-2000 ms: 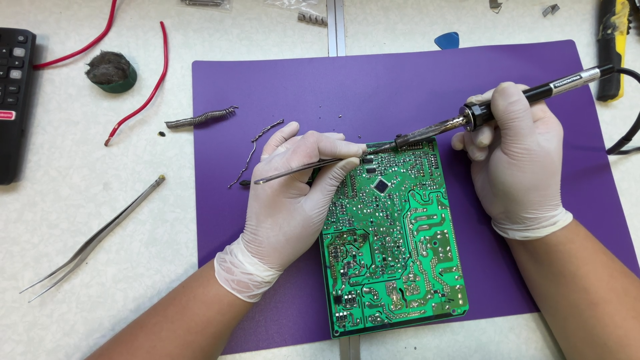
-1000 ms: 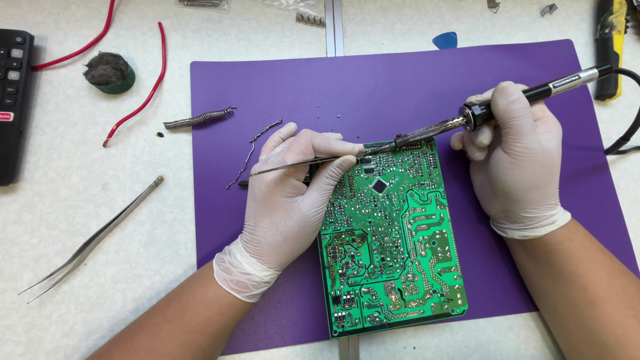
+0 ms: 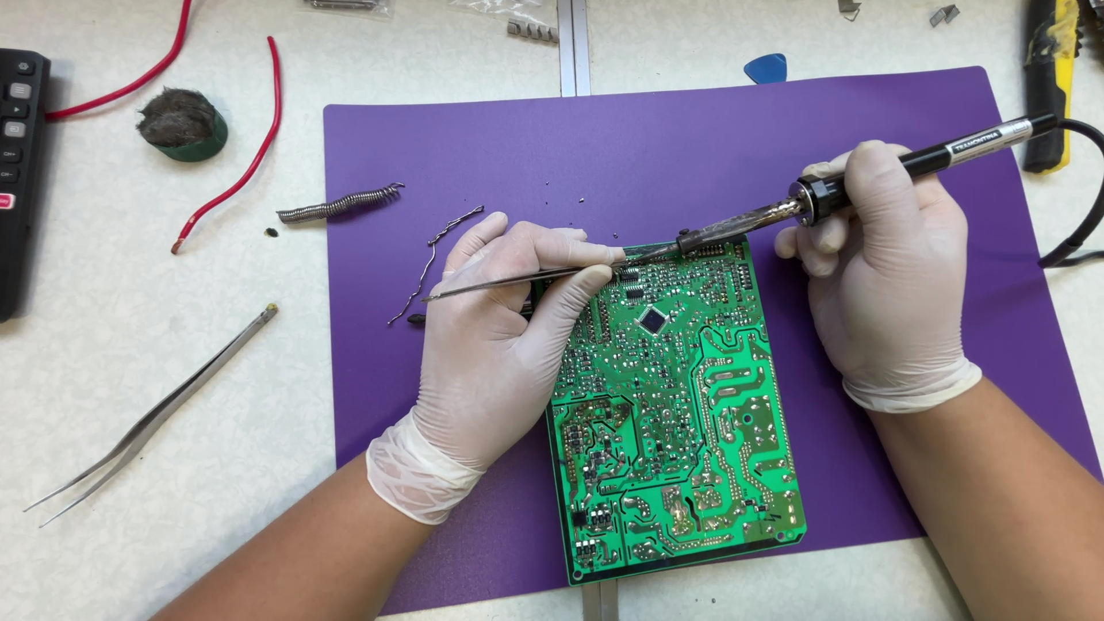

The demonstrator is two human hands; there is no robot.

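A green printed circuit board lies on a purple mat, with a square black chip in its upper part. My left hand, in a pale glove, rests over the board's upper left edge and pinches a thin metal strand or tool between thumb and forefinger. In my gloved right hand is a Tramontina soldering iron, its handle gripped and its shaft sloping down to the left. The iron's tip is at the board's top edge, close to my left fingertips; exact contact cannot be told.
Left of the board lie a twisted wire and a coil of solder wire. Metal tweezers, a red wire, a green cup of metal wool and a black remote control are further left. A yellow-black cutter and the iron's cord are at right.
The thin metal piece in my left hand has tilted slightly between the frames. Both hands otherwise keep about the same place, and the iron stays at the board's top edge.
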